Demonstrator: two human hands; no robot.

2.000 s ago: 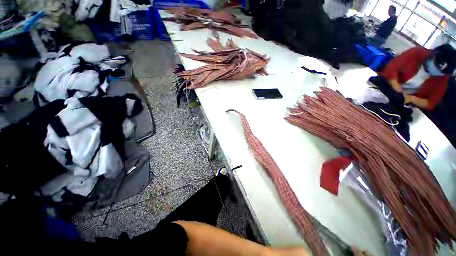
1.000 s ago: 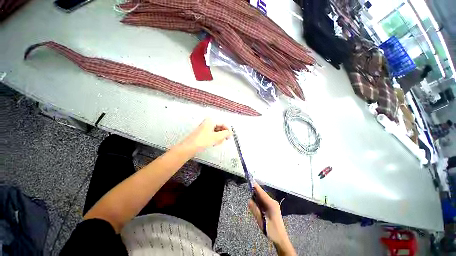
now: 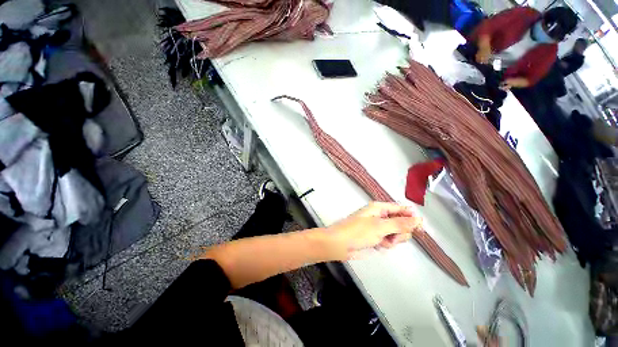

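A single brownish-red plaid strip [image 3: 349, 165] lies lengthwise along the near part of the pale table, its thin dark tip at the far end. My left hand [image 3: 381, 228] is over the lower part of the strip, fingers bent and fingertips close together; whether they pinch the strip or a thread is too blurred to tell. Silver shear blades [image 3: 450, 324] show at the bottom edge, their handles out of the picture. A small blurred part of my right hand [image 3: 485, 335] shows between the blades and a wire coil; its grip is hidden.
A large plaid bundle [image 3: 467, 156] lies right of the strip, with a red scrap [image 3: 421, 181] and clear plastic bag [image 3: 482, 234] beside it. A phone [image 3: 335, 68], another plaid bundle [image 3: 261, 26] and the coil [image 3: 507, 322] are on the table [image 3: 379, 298]. A person in red sits opposite.
The view has swung left. My left hand has moved from the table's near edge onto the strip. The shears, earlier held upright in my right hand, now show only partly at the bottom.
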